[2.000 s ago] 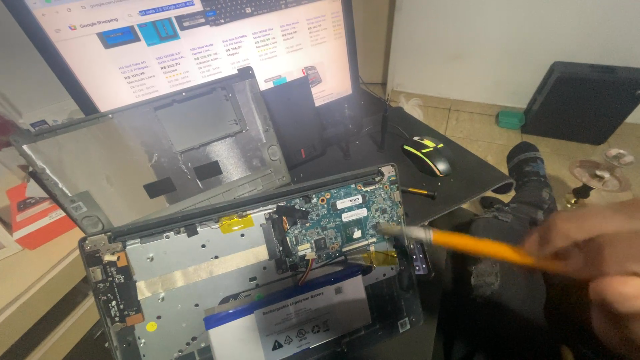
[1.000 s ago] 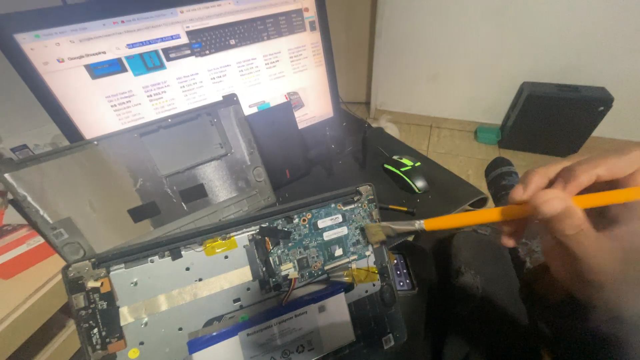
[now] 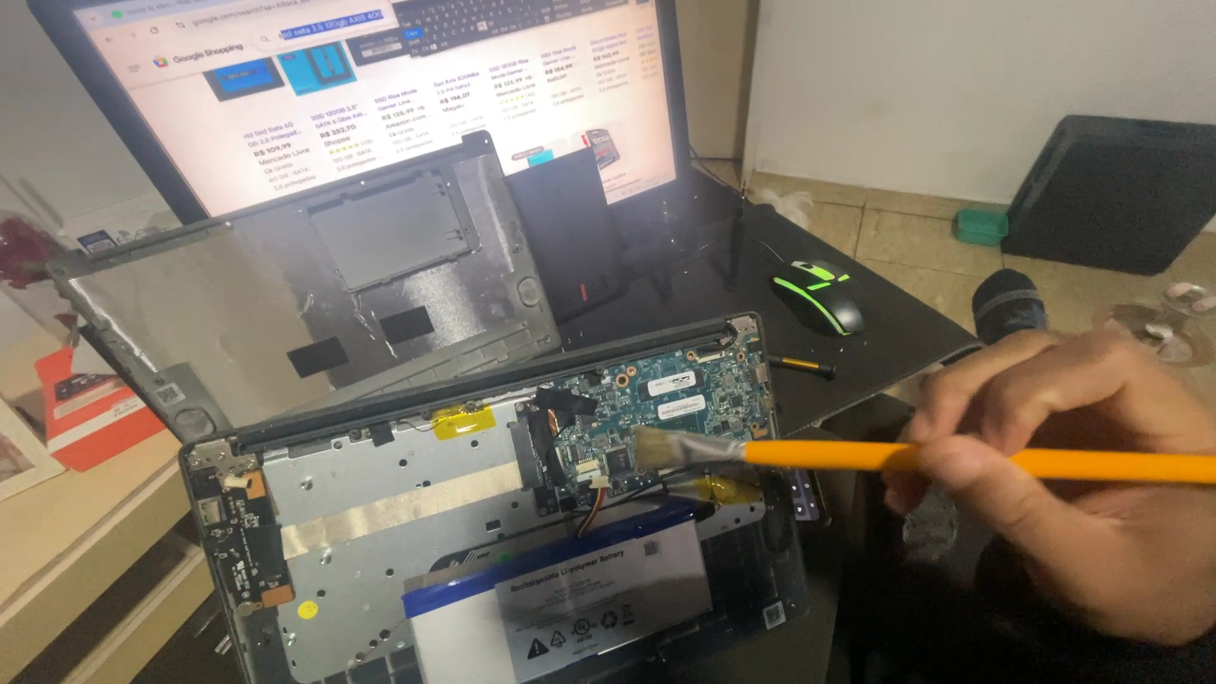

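Observation:
My right hand (image 3: 1073, 475) grips a flat paintbrush (image 3: 817, 454) by its orange handle, between thumb and fingers. The bristles show over the lower middle of a green laptop motherboard (image 3: 703, 389); whether they touch it cannot be told. The board sits in an opened laptop chassis (image 3: 408, 522), with a lithium-polymer battery (image 3: 598, 594) below it and a small side board (image 3: 237, 551) at the left. Behind the chassis leans the detached grey bottom cover (image 3: 256, 294). My left hand is out of view.
A lit monitor (image 3: 427, 104) stands behind the cover. On the black table (image 3: 883, 313) lie a black and green mouse (image 3: 819, 294) and a small screwdriver (image 3: 803, 367). A phone (image 3: 806, 499) partly shows beside the chassis. Wooden drawers (image 3: 104, 513) are at the left.
My right hand has moved left with the brush, whose bristles have passed from the motherboard's right edge to over its lower middle.

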